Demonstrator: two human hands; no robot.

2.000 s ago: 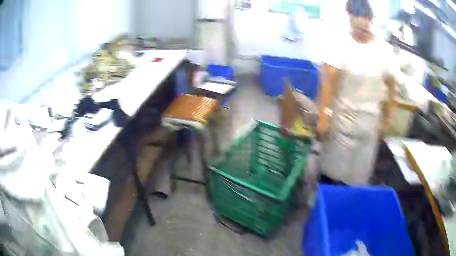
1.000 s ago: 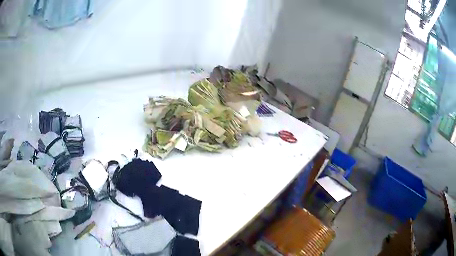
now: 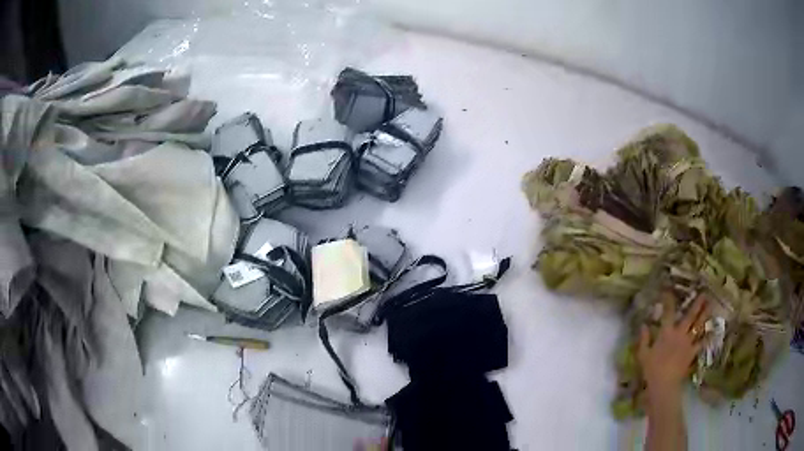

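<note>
My right hand [image 3: 673,345] lies with spread fingers on the olive-tan heap of cut-piece bundles [image 3: 608,255] at the right of the white table. Only a small, blurred bit of my left hand [image 3: 370,445] shows at the bottom edge, by a grey stack of cut pieces [image 3: 317,421]; its fingers are cut off. Black cut pieces [image 3: 450,335] lie flat in the middle. Several grey stacks bound with dark strips [image 3: 320,163] stand above and left of them. A pale yellow piece [image 3: 340,273] lies on one stack.
Pale grey-beige cloth [image 3: 176,203] is heaped at the left. A thin tool with an orange-brown handle [image 3: 240,342] and thread lie near it. Red-handled scissors [image 3: 784,430] are at the bottom right. Clear plastic [image 3: 291,35] lies at the back, near the wall [image 3: 661,44].
The view has swung from the floor bins to the table and come closer to the stacks. My right hand has come into view on the olive-tan heap.
</note>
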